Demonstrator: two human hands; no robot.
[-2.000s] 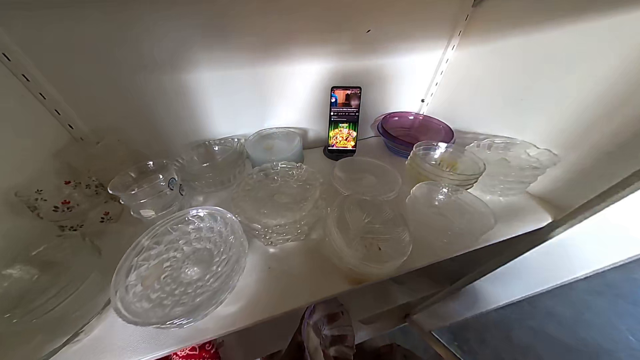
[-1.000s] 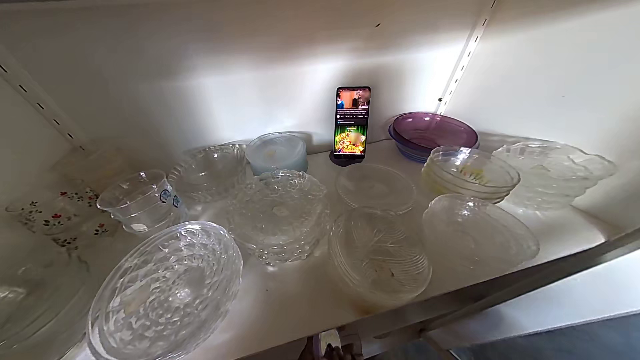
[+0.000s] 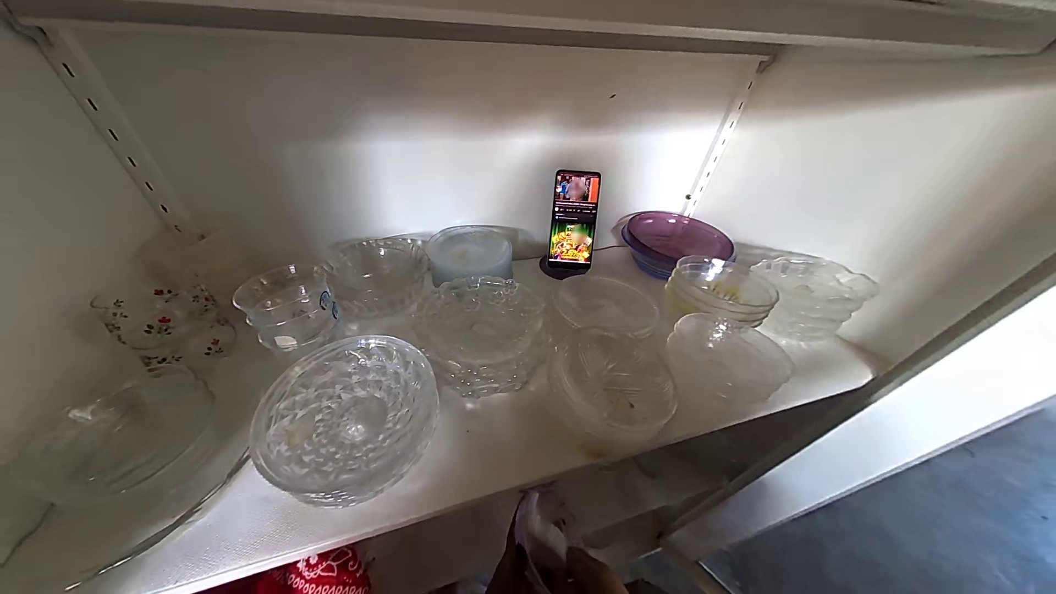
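At the bottom edge, my left hand (image 3: pixel 508 571) and my right hand (image 3: pixel 592 571) are partly in view, dark and blurred. Their fingers close on a pale, crumpled item (image 3: pixel 544 528) that looks like cloth, just below the shelf's front edge. Above them, on the white shelf (image 3: pixel 470 470), are a patterned clear glass plate (image 3: pixel 351 417), a stack of scalloped glass dishes (image 3: pixel 483 330), and oval glass dishes (image 3: pixel 615 384). To the right are stacked glass bowls (image 3: pixel 722 289) and leaf-like glass dishes (image 3: pixel 726 359).
A lit phone (image 3: pixel 575 219) stands upright at the back, beside purple and blue bowls (image 3: pixel 681 239). Clear bowls (image 3: pixel 289 305), flower-patterned glassware (image 3: pixel 165 322) and a large glass dish (image 3: pixel 124 437) fill the left. Red patterned fabric (image 3: pixel 326 572) shows below; another shelf board (image 3: pixel 495 25) runs overhead.
The view has shifted, bringing the shelf board overhead into sight. Both hands show more than one second ago, with the pale item between them. The glassware has not plainly moved.
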